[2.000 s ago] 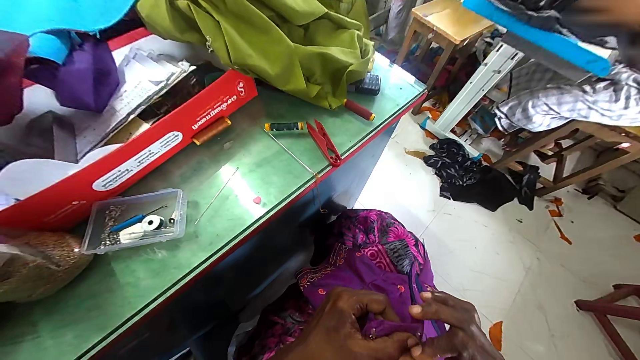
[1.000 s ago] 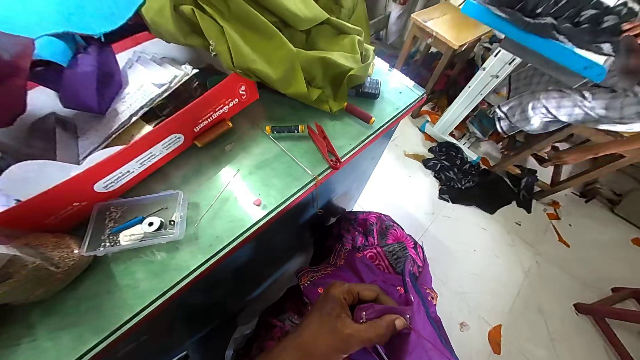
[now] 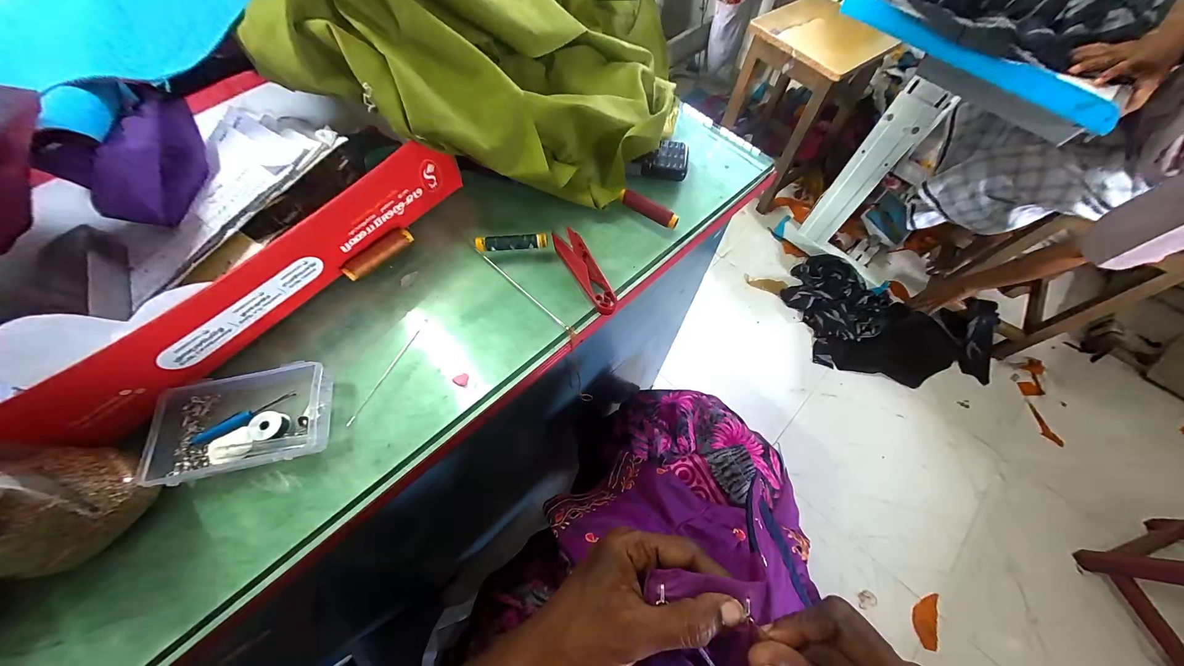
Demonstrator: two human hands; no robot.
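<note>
Purple printed fabric (image 3: pixel 684 509) lies over my lap at the lower middle. A fold of it is pinched between the thumb and fingers of my left hand (image 3: pixel 638 601), with small pale metal fasteners on the fold. The fingertips of my right hand (image 3: pixel 823 634) meet at the same fold by the left thumb; what they grip is too small to tell. On the green glass-topped table (image 3: pixel 305 527) are red thread snips (image 3: pixel 585 270), a dark green thread spool (image 3: pixel 511 242), a maroon spool (image 3: pixel 650 209) and a clear plastic box (image 3: pixel 319 407) of small fasteners.
Olive fabric (image 3: pixel 481 83) and a red carton (image 3: pixel 305 268) lie on the table. A wooden stool (image 3: pixel 823 37) stands beyond it. At right, another person's hand (image 3: pixel 1124 65) rests on black fabric at a blue-edged table (image 3: pixel 980 69). Black cloth (image 3: pixel 888 324) and orange scraps lie on the floor.
My right hand, at the fold two seconds ago and out of view one second ago, is back beside my left thumb. The other person's arm now reaches down to the black cloth on the floor.
</note>
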